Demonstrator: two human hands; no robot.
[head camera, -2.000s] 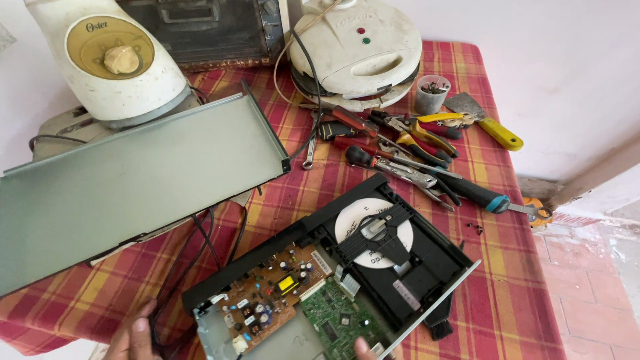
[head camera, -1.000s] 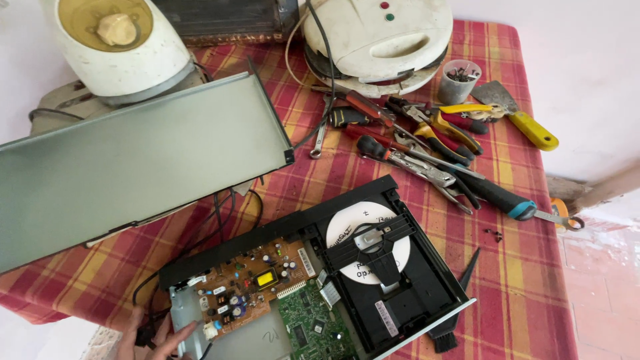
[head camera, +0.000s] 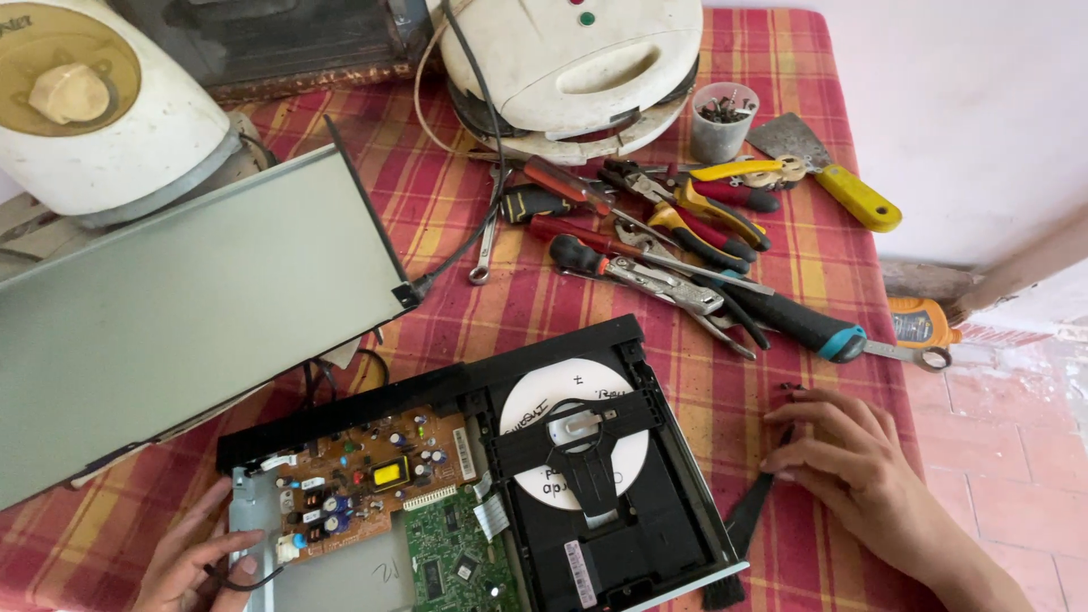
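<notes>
An opened disc player (head camera: 680, 484) lies on the checked cloth, with a brown power board (head camera: 340, 450), a green circuit board (head camera: 459, 544) and a disc (head camera: 535, 408) under a black clamp bracket (head camera: 586, 442). My left hand (head camera: 204, 548) touches the chassis's left edge, fingers beside a thin black cable (head camera: 242, 582). To the right of the player, my right hand (head camera: 837, 472) has its fingertips at the upper end of a black brush (head camera: 748, 514); whether it grips the handle is unclear. Small dark screws (head camera: 792, 387) lie by its index finger.
A metal cover (head camera: 195, 297) fills the left, beside a white appliance base (head camera: 102, 110). Behind are a sandwich maker (head camera: 578, 76) and a cup of screws (head camera: 722, 119). Pliers (head camera: 705, 229), screwdrivers (head camera: 569, 183), a wrench (head camera: 484, 246) and a scraper (head camera: 850, 191) lie at the upper right.
My right hand has come into view at the brush, right of the player. My left hand stays near the player's left edge. The view has shifted somewhat.
</notes>
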